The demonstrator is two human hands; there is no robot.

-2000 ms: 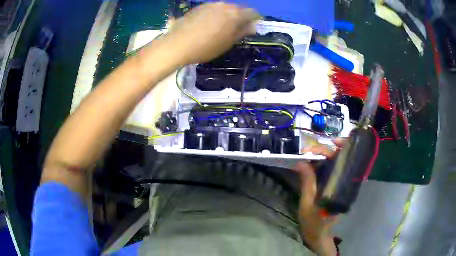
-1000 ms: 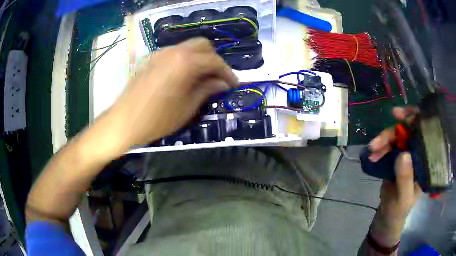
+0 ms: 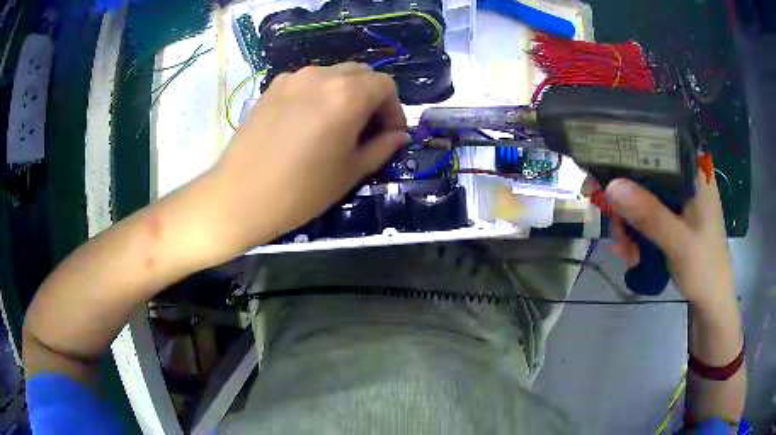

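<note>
The white power strip housing (image 3: 340, 244) lies open in front of me, with black socket modules (image 3: 349, 34) in its bays. My right hand (image 3: 659, 217) grips the soldering gun (image 3: 625, 136), whose barrel points left over the lower bay, its tip close to blue wires (image 3: 434, 163). My left hand (image 3: 319, 127) is over the lower bay with thumb and fingers together near the barrel tip; whether it pinches a wire is hidden. The end circuit board (image 3: 538, 163) with a round blue part is partly under the gun.
A bundle of red wires (image 3: 596, 64) lies at upper right. Thin green wires (image 3: 174, 72) lie at upper left. A black coiled cord (image 3: 400, 294) crosses my lap. A white power strip (image 3: 30, 102) stands at far left.
The gun has swung from the far right to over the housing, barrel now pointing left. Earlier, my left hand moved down from the housing's top edge to the lower bay.
</note>
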